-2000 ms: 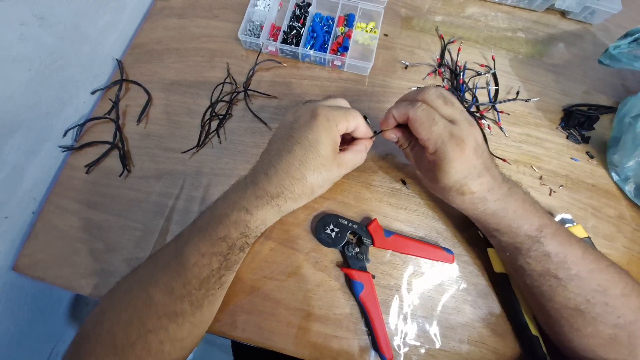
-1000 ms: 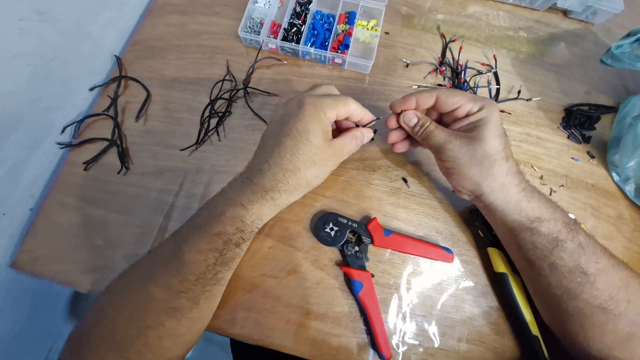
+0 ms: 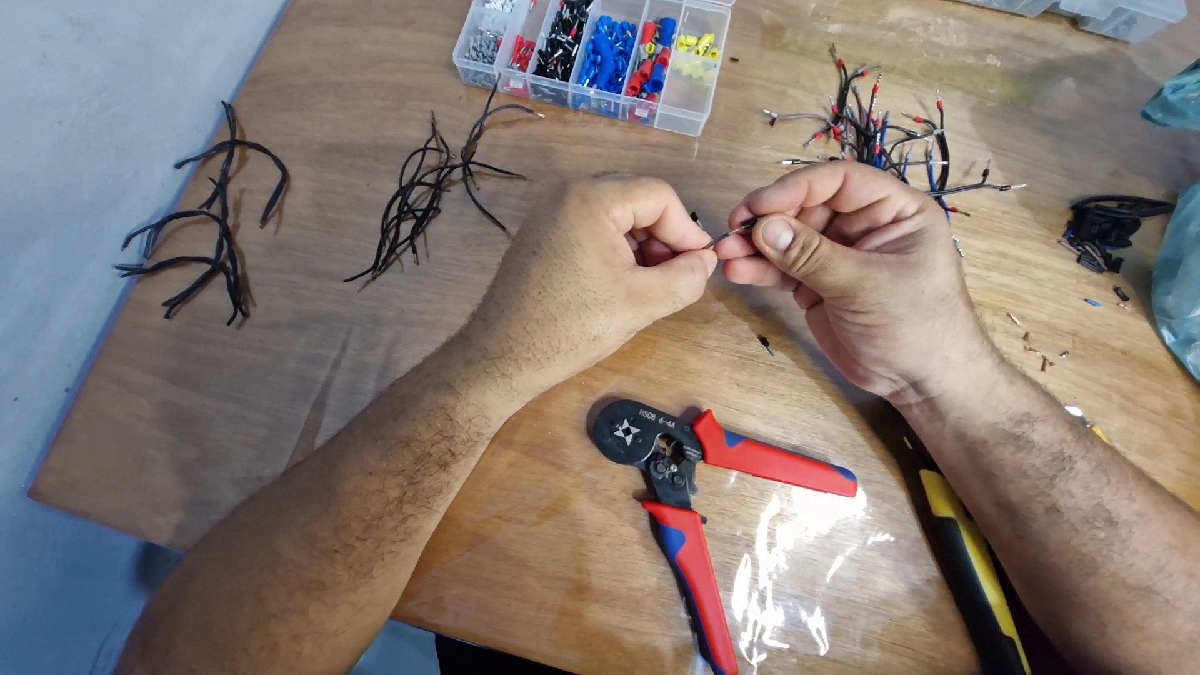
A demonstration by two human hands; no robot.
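Between thumb and forefinger my left hand (image 3: pixel 623 248) pinches a thin black wire (image 3: pixel 720 239) near its bared end. My right hand (image 3: pixel 844 253) holds a small black wire ferrule (image 3: pixel 748 225) at that end; whether the strands are inside it cannot be told. A second black ferrule (image 3: pixel 696 220) shows beside my left fingertips. Below the hands, a ferrule crimping tool (image 3: pixel 667 469) with red and blue handles lies spread on the wooden table. One loose black ferrule (image 3: pixel 765 344) lies between the crimper and my right hand.
Behind the hands stands a clear compartment box (image 3: pixel 689 122) of coloured ferrules. Black wires lie in one bundle (image 3: pixel 412 197) and another (image 3: pixel 225 216) at left. Ferruled wires (image 3: pixel 877 131) lie behind my right hand. A yellow-and-black tool (image 3: pixel 956 525) lies by my right forearm.
My right hand has closed in on the wire end, with a black ferrule now visible between its fingers. A second ago the two hands were slightly apart.
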